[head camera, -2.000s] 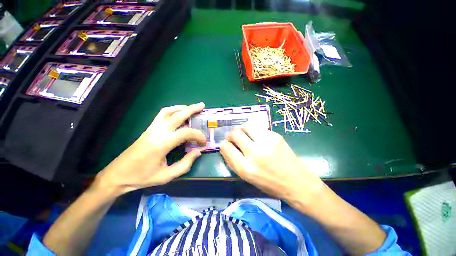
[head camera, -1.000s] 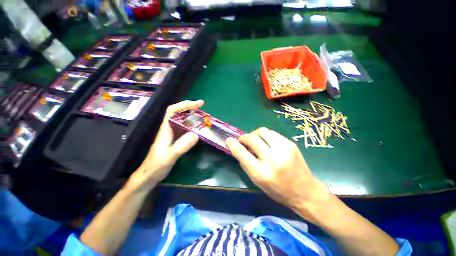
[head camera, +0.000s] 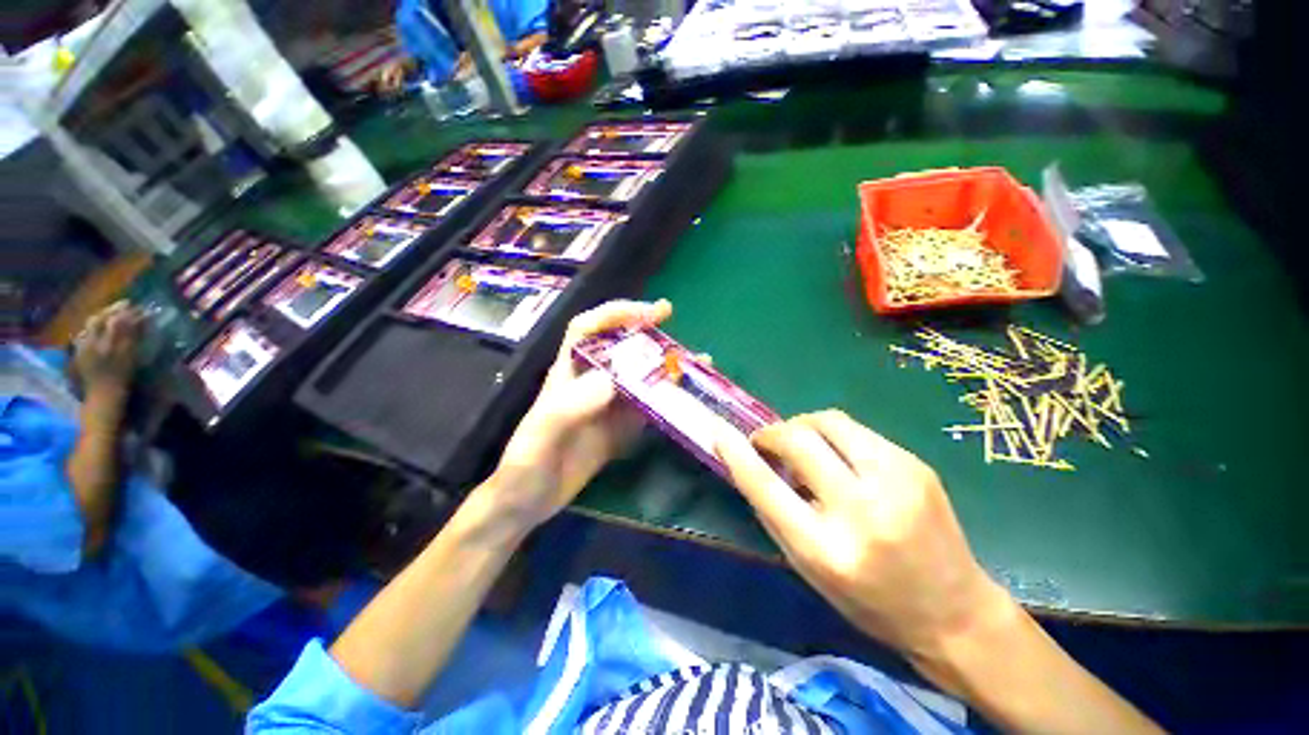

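Note:
A phone middle frame (head camera: pixel 675 391) with a pink-red rim and an orange patch inside is held tilted above the front edge of the bench. My left hand (head camera: pixel 582 409) grips its upper left end between thumb and fingers. My right hand (head camera: pixel 861 524) holds its lower right end at the fingertips. Whether a swab is in my right fingertips cannot be seen. Both hands are bare.
Black foam trays (head camera: pixel 416 376) with phone frames stand at left, the nearest pocket empty. An orange-red bin (head camera: pixel 1037 237) of swabs, a clear bag (head camera: pixel 1134 237) and loose swabs (head camera: pixel 1041 395) lie at right. Another person's arm (head camera: pixel 98 431) is at far left.
The phone frame was flat on the mat, then was lifted and tilted in both hands. The view has swung left, so another person and more of the trays now show.

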